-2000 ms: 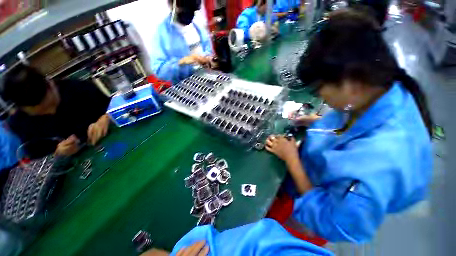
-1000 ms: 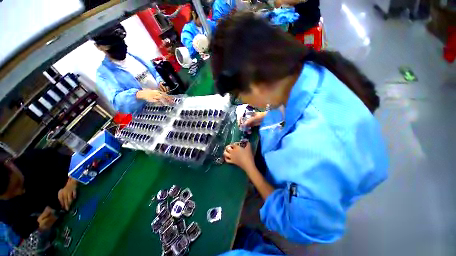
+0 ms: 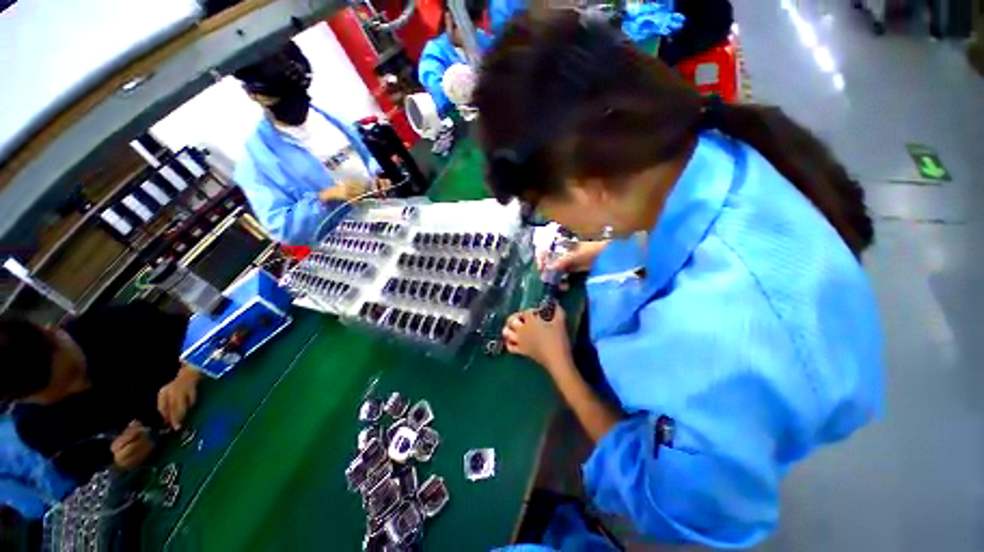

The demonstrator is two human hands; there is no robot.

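Note:
Neither of my hands is in the picture; only a bit of blue cloth, perhaps my sleeve, shows at the bottom edge. Nearest in front of me, a loose pile of watch housings (image 3: 383,494) with silver rims and dark centres lies on the green bench top (image 3: 291,431). A round white piece with a dark centre (image 3: 402,443) lies among them. A single pale square piece with a dark centre (image 3: 479,464) lies apart, to the right of the pile.
A worker in blue (image 3: 734,356) sits close on the right, hands on a small part. Clear blister trays (image 3: 372,307) of units lie beyond the pile. A blue box (image 3: 240,336) stands at left, near a worker in black. Another worker stands behind the trays. Floor shows at right.
Since two seconds ago the view has swung right, and the hand and sleeve at the bottom have left the picture. Since one second ago the view has shifted slightly left. The pile looks unchanged.

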